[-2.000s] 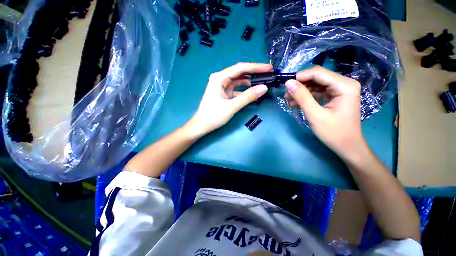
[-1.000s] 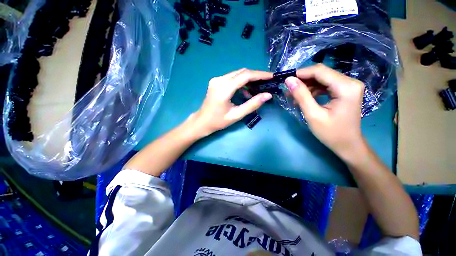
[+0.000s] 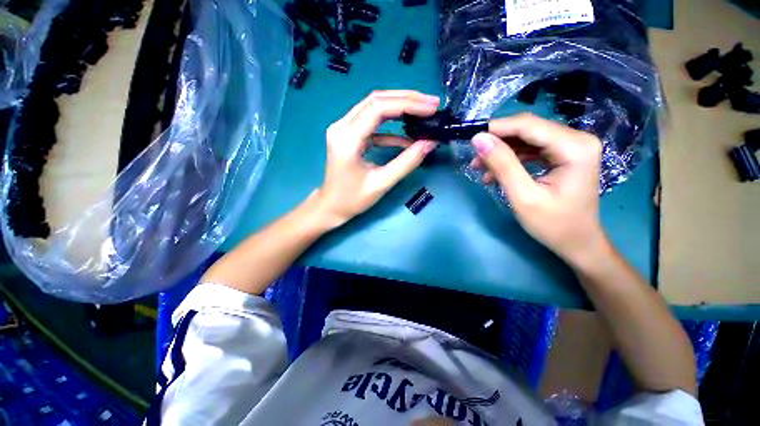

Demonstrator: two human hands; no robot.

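Observation:
My left hand (image 3: 367, 158) holds a black cylindrical part (image 3: 427, 126) between thumb and fingers. My right hand (image 3: 546, 170) pinches a narrower black mating part (image 3: 468, 129) at its right end. The two parts are in line and touch; how far one sits inside the other cannot be told. A short ribbed black part (image 3: 418, 200) lies loose on the teal bench just below the hands. Behind my right hand lies an open clear plastic bag (image 3: 500, 62) with dark contents and a white label (image 3: 548, 15).
A large clear bag (image 3: 196, 166) with black parts around a tan cardboard liner (image 3: 83, 158) stands at left. Loose black parts (image 3: 337, 33) lie at the back of the teal bench (image 3: 467, 250). Several black pieces (image 3: 725, 79) lie on cardboard (image 3: 700, 225) at right. Blue crates (image 3: 525, 341) are below.
The held parts came closer together one second ago and now show a longer narrow section between my hands. My left hand has shifted slightly left and its fingers have opened wider around the part.

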